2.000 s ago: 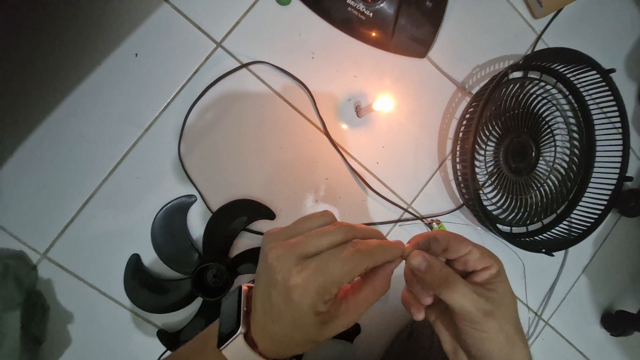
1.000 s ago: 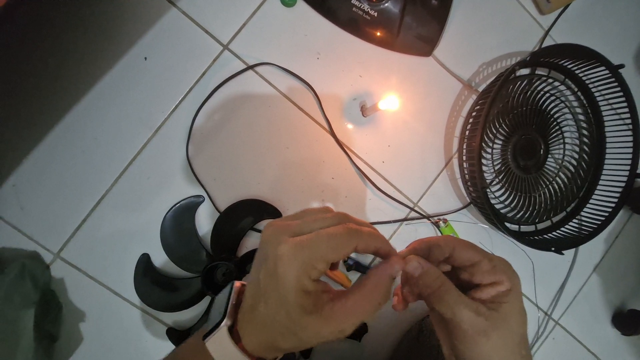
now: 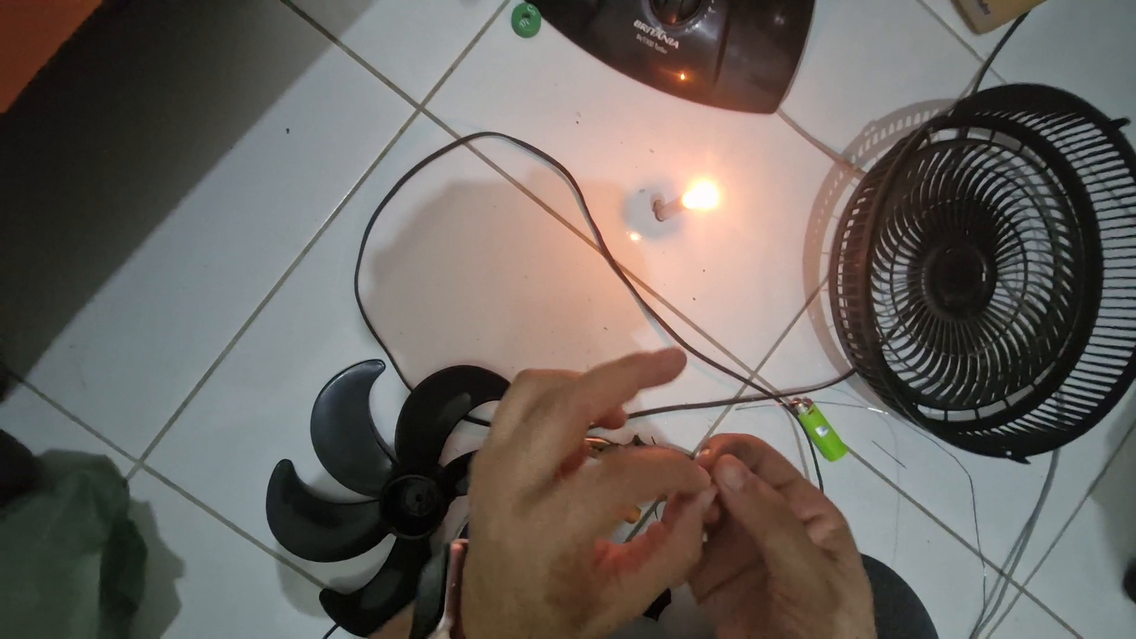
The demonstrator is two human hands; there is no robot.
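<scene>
In the lower middle, my left hand, with a watch at the wrist, pinches thumb and forefinger together; its other fingers are spread. My right hand meets it fingertip to fingertip. What is pinched there is too small and hidden to name; thin wires show behind the left fingers. A black fan blade lies left of my hands, partly covered by the left one. A green lighter rests on the floor above my right hand, beside a black power cord.
A lit candle burns on the white tile floor. A black fan grille stands at the right, and a black Britania fan base at the top. A green round piece lies beside the base. Green cloth is at lower left.
My left forefinger and thumb stay at the right fingertips, while another left finger now extends up and away to the right. The lighter has come more fully into view.
</scene>
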